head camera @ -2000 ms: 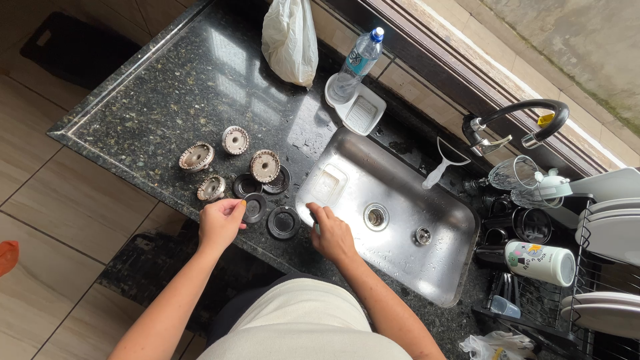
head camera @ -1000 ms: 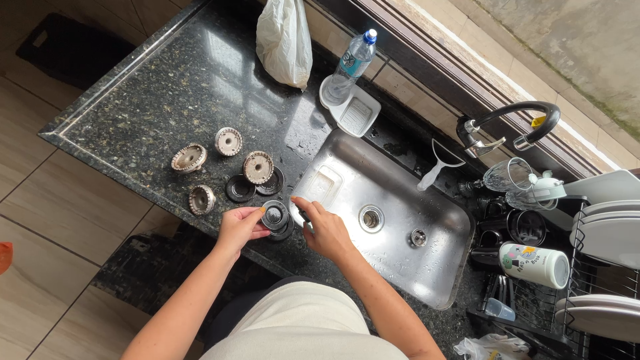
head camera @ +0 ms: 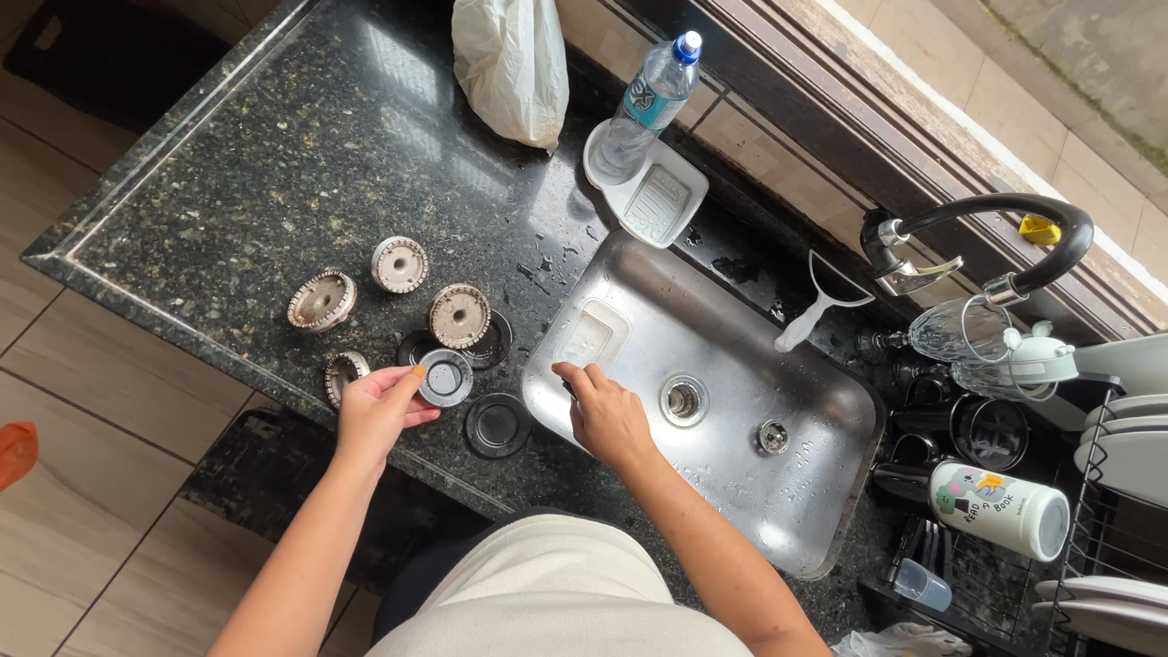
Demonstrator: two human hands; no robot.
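My left hand [head camera: 388, 406] grips a round black stove burner cap [head camera: 445, 378] by its edge, tilted above the granite counter. Another black cap [head camera: 497, 425] lies flat beside it, and more dark caps [head camera: 489, 340] sit just behind, partly covered by a metal burner head [head camera: 459, 316]. Several toothed burner heads stand around: one at the back [head camera: 400, 265], one at the left [head camera: 322, 300], one close behind my left hand [head camera: 345, 377]. My right hand [head camera: 607, 411] is over the near left rim of the sink, fingers curled around something small and dark, mostly hidden.
The steel sink [head camera: 730, 365] holds a strainer [head camera: 772, 437]. Behind it are a soap dish [head camera: 662, 196], a plastic bottle [head camera: 650, 100], a white bag [head camera: 513, 68], a small squeegee [head camera: 817, 306] and a black faucet [head camera: 1022, 205]. A dish rack [head camera: 1086, 484] with plates and cups stands right.
My left hand has picked up a black cap from the counter. My right hand came close to the cap a second ago and is now farther right, by the sink rim.
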